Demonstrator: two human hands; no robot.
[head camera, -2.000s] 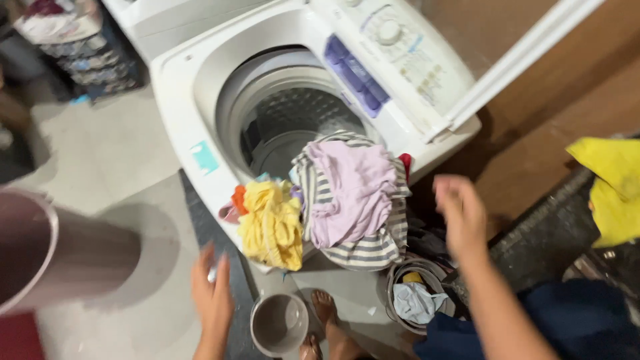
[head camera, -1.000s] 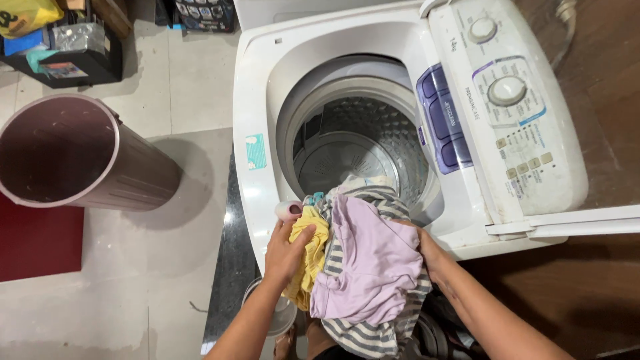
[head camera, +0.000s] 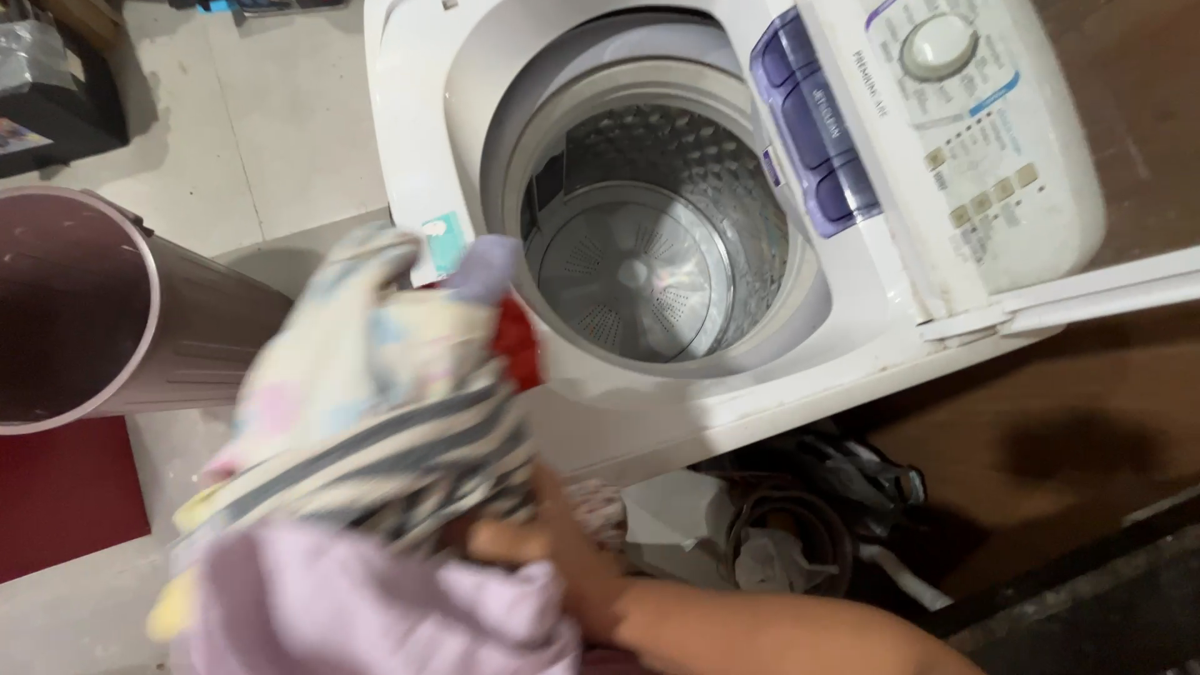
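Note:
A bundle of clothes, blurred by motion, is held at the lower left, in front of the top-loading washing machine (head camera: 647, 422). In it are a striped cloth (head camera: 375, 459), a lilac garment (head camera: 375, 600), a pale patterned cloth (head camera: 328, 366) and a red piece (head camera: 516, 342). My right hand (head camera: 544, 553) grips the bundle from its right side, with the fingers partly hidden in the folds. My left hand does not show. The machine's steel drum (head camera: 647, 234) stands uncovered, and no clothes are seen in it.
A tall mauve bin (head camera: 206, 328) stands at the left, near a dark red flat object (head camera: 66, 497). The control panel (head camera: 994, 141) is at the upper right. Below the machine is a small round container (head camera: 797, 544) with pale cloth or plastic. A black box (head camera: 56, 112) sits at the upper left.
Two seconds ago both hands were empty and the clothes lay on the machine's front edge. One second ago both hands held them. Now the bundle has moved left, away from the drum opening.

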